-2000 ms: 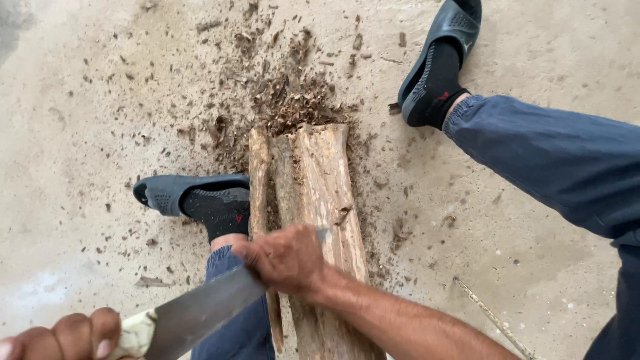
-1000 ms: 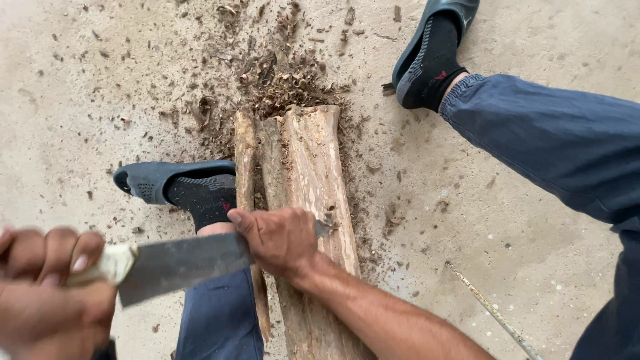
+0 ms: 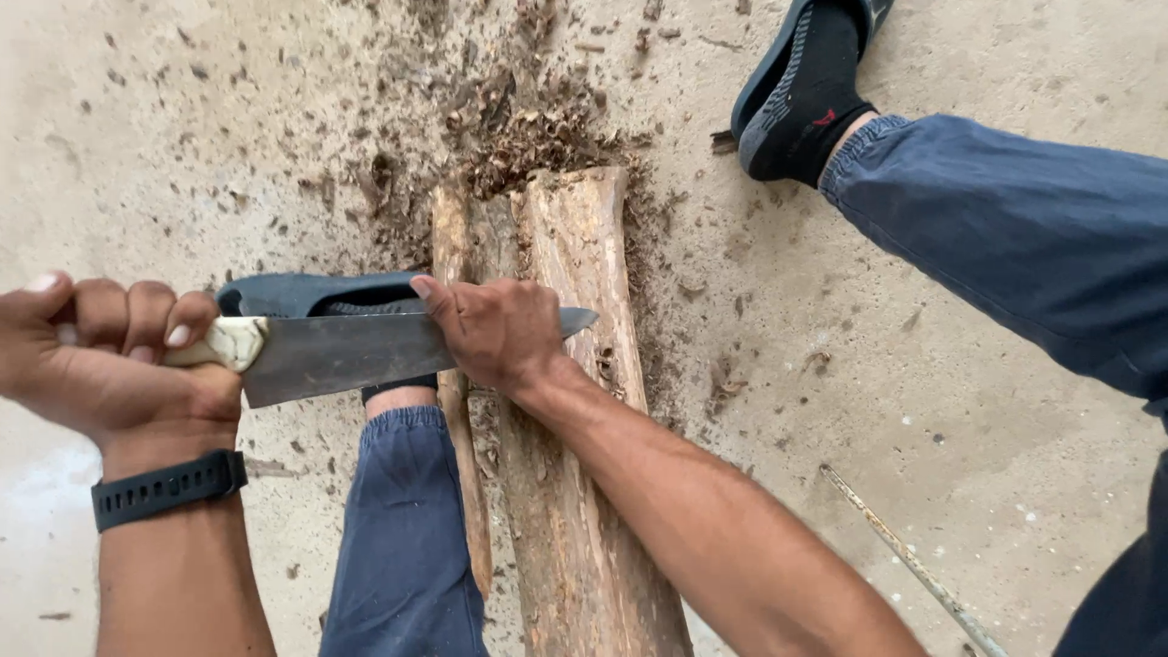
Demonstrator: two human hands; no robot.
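My left hand (image 3: 137, 356), with a black watch band on its wrist, is closed around the pale handle (image 3: 224, 345) of a large knife at the left. The wide metal blade (image 3: 338, 354) lies nearly level across a thin wooden stick (image 3: 465, 493) and the log. My right hand (image 3: 502, 333) grips the blade's front part from above, its thumb by the upper edge; the tip pokes out to the right. Under that hand is a rough, partly bare log (image 3: 584, 228), with the stick along its left side. The right palm and fingertips are hidden.
Bark bits and shavings (image 3: 529, 146) are heaped at the log's far end and scattered over the concrete floor (image 3: 776, 383). My feet, in dark slides (image 3: 265, 294), are on both sides of the log. A thin rod (image 3: 912, 561) lies at the lower right.
Both hands and the knife have moved up along the log toward its far end. The blade, slanted before, is now nearly level. My left hand and wrist have come further into view.
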